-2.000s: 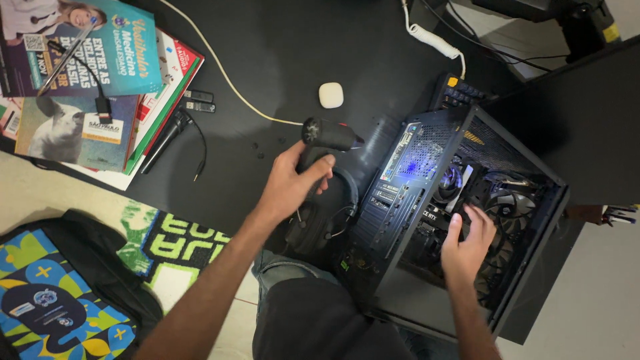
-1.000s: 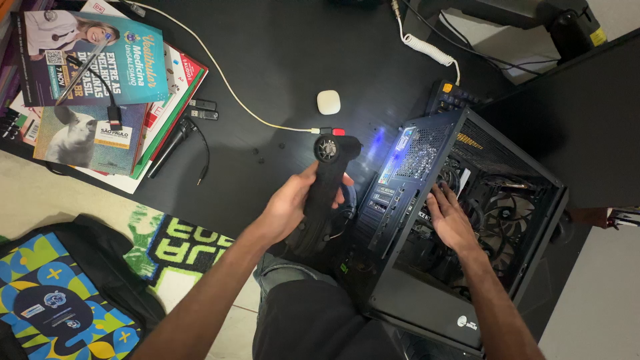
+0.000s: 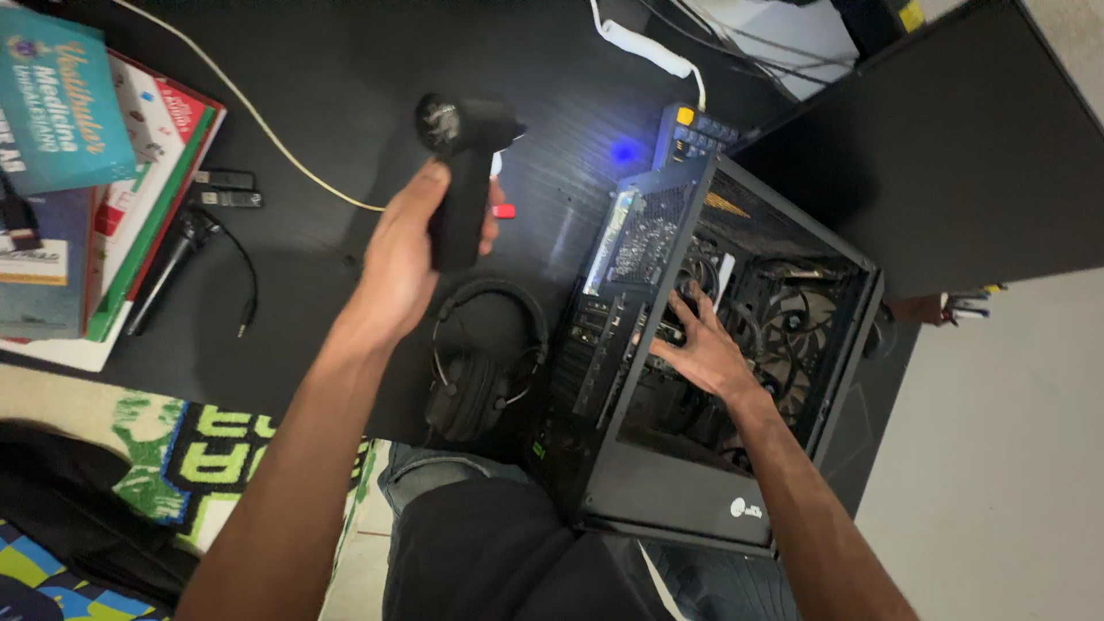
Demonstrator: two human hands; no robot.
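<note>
My left hand [image 3: 410,246] grips the handle of a black handheld air blower [image 3: 461,185], its round fan intake facing up and its nozzle pointing right, over the desk. A blue light spot shows on the desk right of it. My right hand [image 3: 703,345] reaches into the open side of a black desktop computer case [image 3: 664,474], fingers spread near the cooler and the parts inside; whether the fingertips touch them is not clear. Large round fans [image 3: 789,332] sit to the right of that hand. The case stands at an angle on the desk.
Black headphones [image 3: 474,392] lie between my left forearm and the case. A keyboard [image 3: 690,134] and a dark monitor [image 3: 949,155] are behind it. Books [image 3: 65,112], USB sticks [image 3: 228,198], a microphone [image 3: 177,267] and a white cable [image 3: 259,112] lie on the left.
My left hand has raised the blower, which now points right above the desk. Inside the case, my right hand has shifted toward the cooler since the earliest frame.
</note>
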